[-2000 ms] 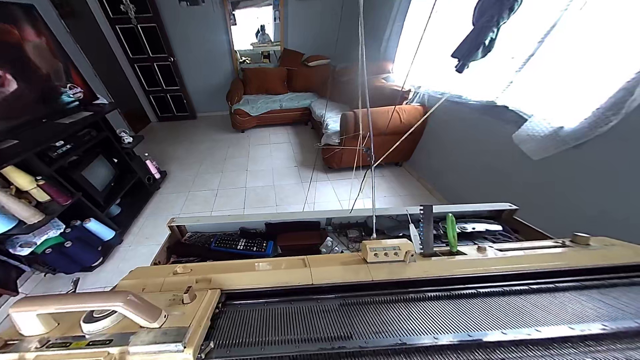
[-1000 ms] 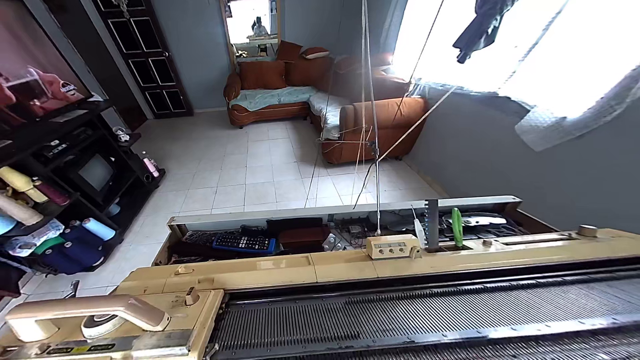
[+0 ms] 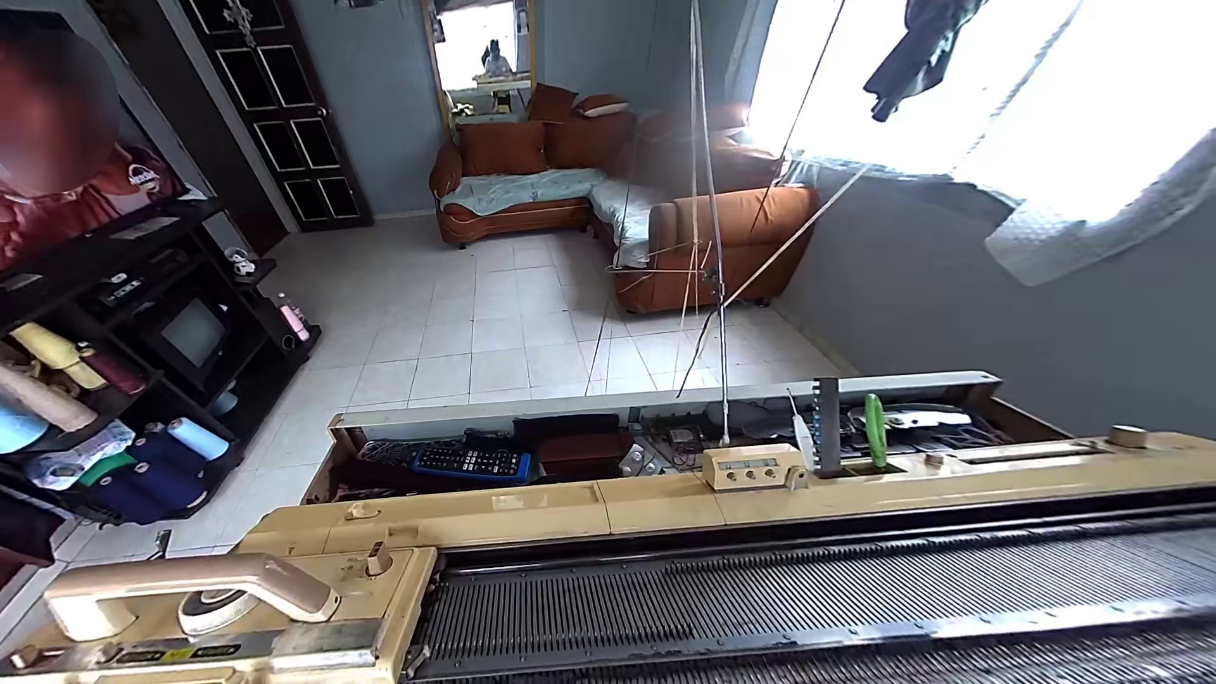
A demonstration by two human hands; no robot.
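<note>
Neither my left hand nor my right hand is in view. A cream knitting machine spans the bottom of the head view, with its metal needle bed point(image 3: 589, 608) running to the right. The carriage point(image 3: 361, 608) with its curved handle point(image 3: 190, 579) and round dial point(image 3: 217, 608) sits at the bed's left end. A row counter point(image 3: 753, 467) stands on the back rail. Just right of it are a white-handled tool point(image 3: 803, 437), a dark toothed comb point(image 3: 827, 426) and a green-handled tool point(image 3: 875, 430), all upright. Yarn strands point(image 3: 720, 351) hang down behind the counter.
Behind the machine, a long open tray point(image 3: 570, 404) holds a blue-cased remote control point(image 3: 472, 463), a dark red case point(image 3: 579, 451) and small tools. Yarn cones point(image 3: 198, 439) fill a black shelf unit point(image 3: 256, 361) at left. An orange sofa point(image 3: 513, 214) stands farther back, beside a curtained window.
The picture on the television at left has changed. The machine, its carriage and the tools stay in place; the view has shifted slightly.
</note>
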